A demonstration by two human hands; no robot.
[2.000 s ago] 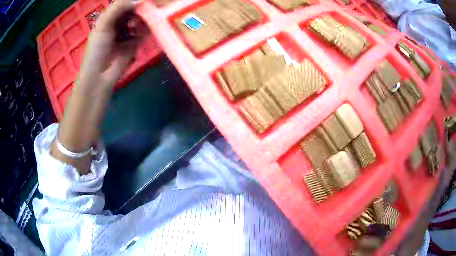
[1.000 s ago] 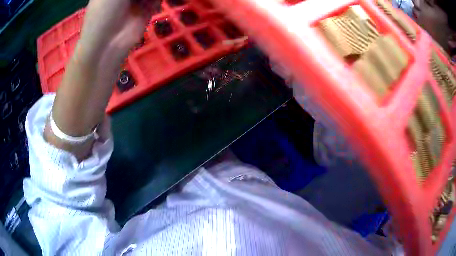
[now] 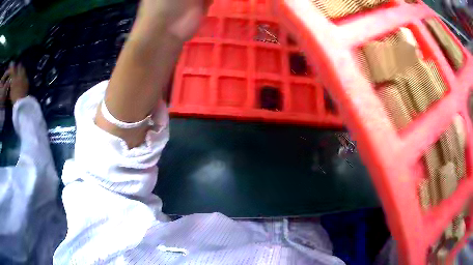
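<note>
A red strap tray (image 3: 358, 93) is raised and tilted close to the camera at the right; its pockets hold stacked gold strap pieces (image 3: 397, 57). Its right and top parts are cut off by the picture's edge. My left hand (image 3: 179, 15) is at the top edge, blurred, with its fingers cut off, so its grip is hidden. My right hand is not in view. Below and behind the strap tray lies another red tray (image 3: 207, 111) with a few black watch bodies (image 3: 269, 97) and several empty pockets. Tiny thin silver pieces (image 3: 345, 145) lie on the bench.
The dark green bench (image 3: 249, 165) runs across the middle, its near edge at my smock. Black trays (image 3: 88, 46) lie at the upper left. Another person's hand (image 3: 18, 83) and white sleeve show at the far left. Something blue (image 3: 352, 233) is below the bench edge.
The view has turned, and the lower red tray and my left arm now appear further right. The raised strap tray has shifted right since the first frame, uncovering more of the lower tray.
</note>
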